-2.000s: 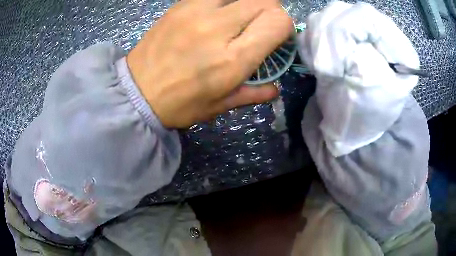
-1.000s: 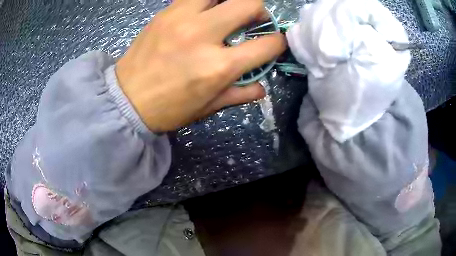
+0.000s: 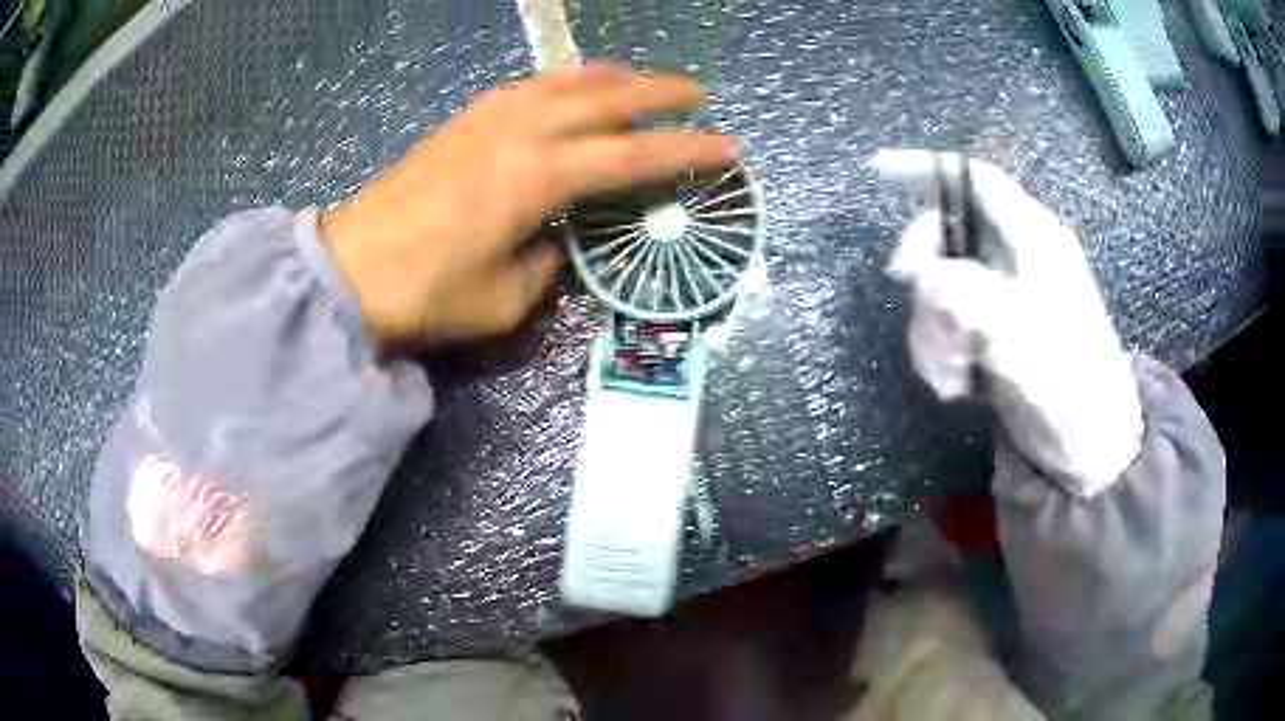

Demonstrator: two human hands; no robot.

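Observation:
A pale teal handheld fan (image 3: 629,493) lies on the bubble mat, its handle towards me and printed text near its end. Its round grille (image 3: 668,268) points away from me. The open neck (image 3: 648,355) shows red and dark wires and small parts. My bare left hand (image 3: 543,190) lies over the upper left of the grille, fingers spread; whether it grips the rim is unclear. My white-gloved right hand (image 3: 994,289) is to the right, away from the fan, closed on dark two-pronged tweezers (image 3: 957,204).
Several teal fan units (image 3: 1120,85) lie at the upper right. A pale tape strip (image 3: 550,31) is on the bubble mat (image 3: 832,423) beyond my left hand. A pale curved edge rail (image 3: 78,85) runs at the upper left.
The fan has turned, its handle now towards me and its neck in view. My right hand has moved away from the fan, and the tweezers now show between its fingers.

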